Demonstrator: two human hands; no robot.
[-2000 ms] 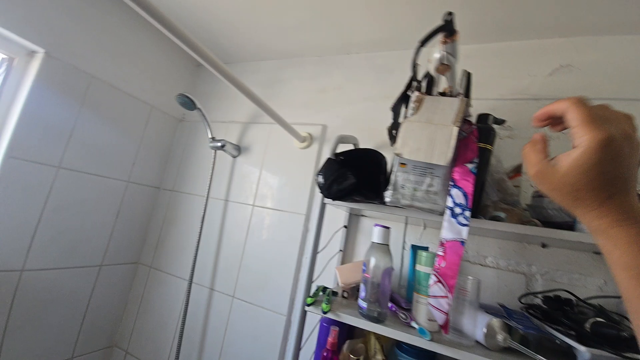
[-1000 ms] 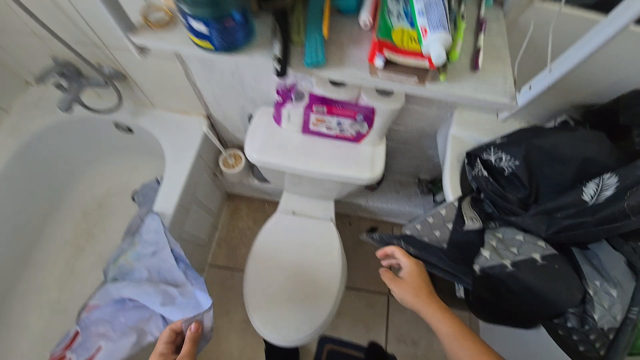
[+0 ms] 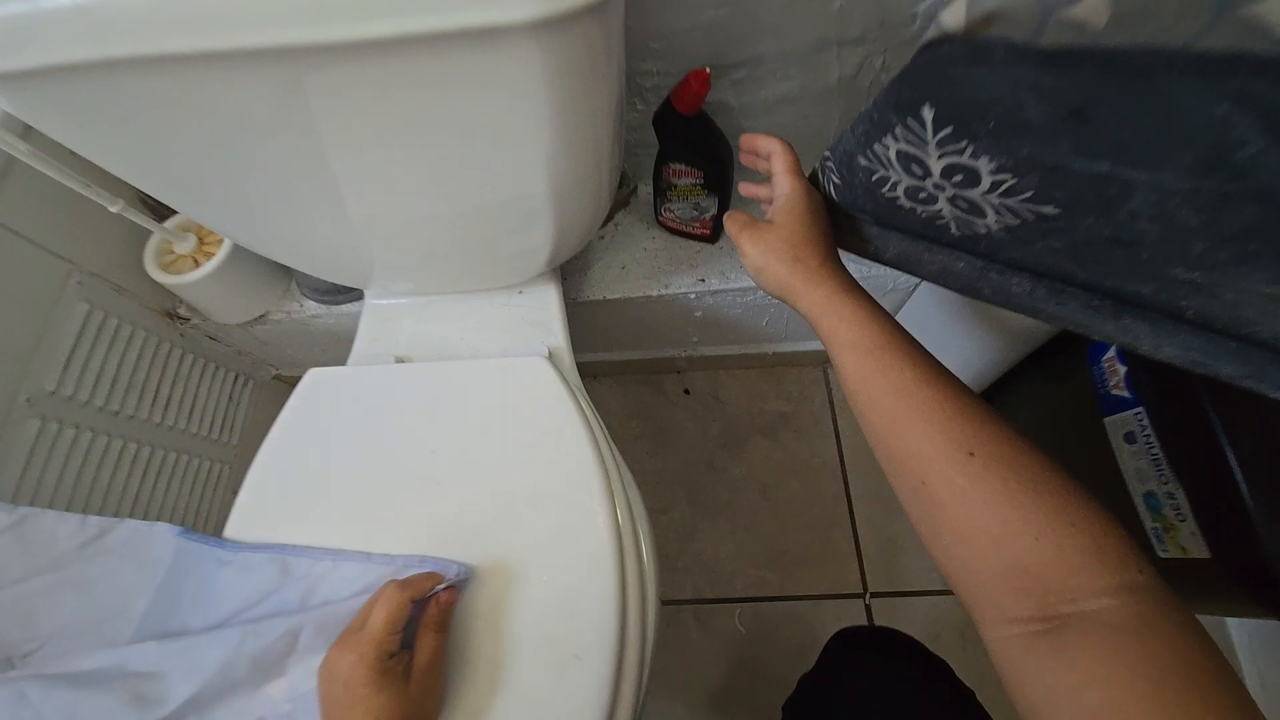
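My left hand (image 3: pixel 390 645) pinches the hemmed corner of a pale blue-white cloth (image 3: pixel 200 610), which spreads left across the front of the closed toilet lid (image 3: pixel 450 450). Just right of a black toilet-cleaner bottle with a red cap (image 3: pixel 692 165) is my right hand (image 3: pixel 785 220), its fingers apart and holding nothing. The bottle stands upright on a ledge beside the toilet tank (image 3: pixel 450 150), against the wall. Dark fabric with a white snowflake print (image 3: pixel 945 180) hangs right behind my right hand.
A toilet brush in a white holder (image 3: pixel 225 270) stands left of the toilet, near a slatted white panel (image 3: pixel 145 380). Tiled floor (image 3: pixel 730 480) shows right of the bowl. A dark container with a label (image 3: pixel 1155 450) sits under the fabric at right. A dark-clothed knee (image 3: pixel 880 680) is at the bottom.
The view has moved down and closer to the toilet. My right hand has gone from the edge of the dark fabric pile to beside the bottle. My left hand still holds the pale cloth.
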